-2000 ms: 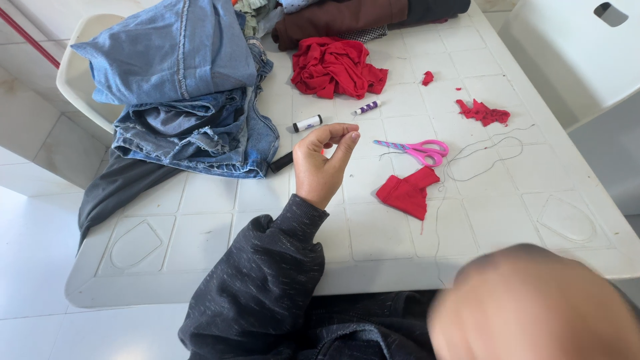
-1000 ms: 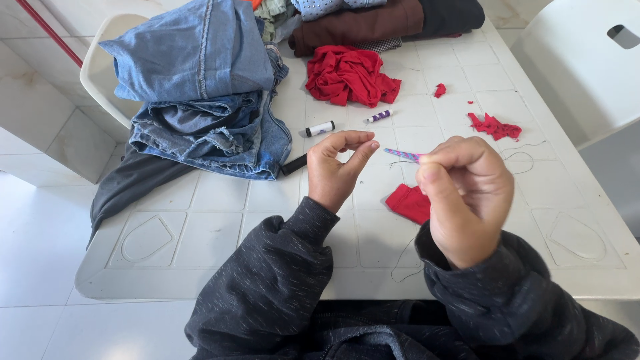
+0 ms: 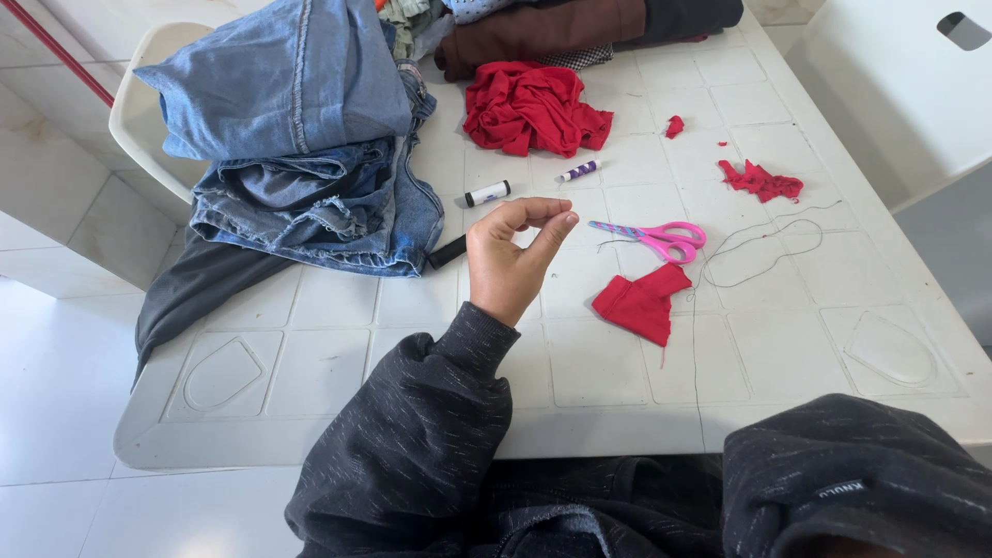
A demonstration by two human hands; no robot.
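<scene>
My left hand is raised over the middle of the table, thumb and forefinger tips pinched together; something as thin as a needle may be between them, but I cannot tell. My right hand is out of sight below the frame; only its dark sleeve shows at the bottom right. Pink-handled scissors with patterned blades lie just right of my left hand. Below them rests a red cloth piece. Dark thread loops beside it and runs down over the table's front edge. A white tube with black ends and a purple-and-white tube lie beyond my hand.
Folded blue denim is heaped at the left, partly over a white chair. A crumpled red cloth, a brown fabric roll and red scraps lie farther back on the white table. A black cylinder sits behind my wrist.
My right hand, which held the patterned scissor blades near my left fingertips one second ago, has left the view. The scissors now lie on the table. My left hand stays pinched.
</scene>
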